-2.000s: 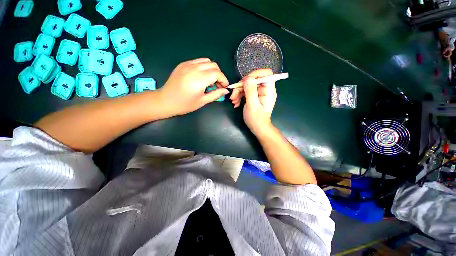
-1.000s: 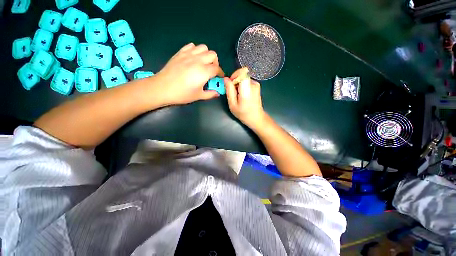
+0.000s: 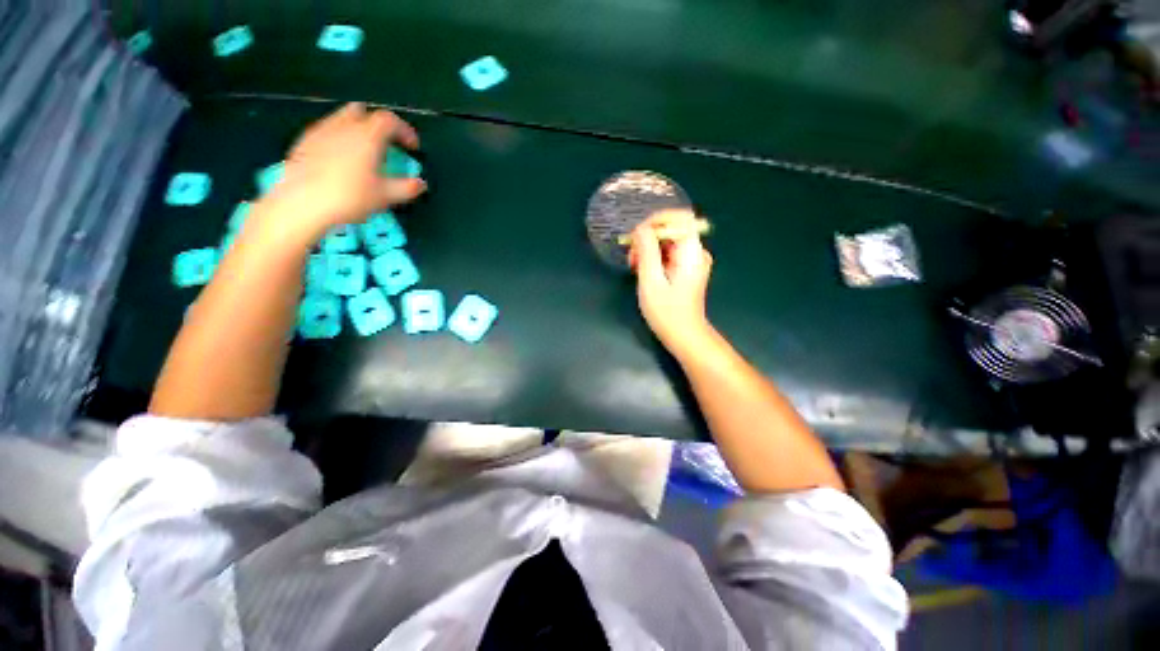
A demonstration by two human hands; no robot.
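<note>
My left hand is blurred above the turquoise housings. Its thumb and fingers are apart around one housing; I cannot tell whether they grip it. My right hand holds a thin pale stick tool over the near right part of the round dish. The dish holds small grey parts. The tool's tip is too blurred to tell if it touches them. My left hand and forearm hide some of the housings.
A clear layered stack of trays stands at the far left. Several turquoise pieces lie on the green surface beyond the bench seam. A small zip bag lies right of the dish. A black fan stands at the right bench edge.
My left hand has left the housing held in front of me and moved left over the loose housings. My right hand has moved to the dish. The view has shifted left.
</note>
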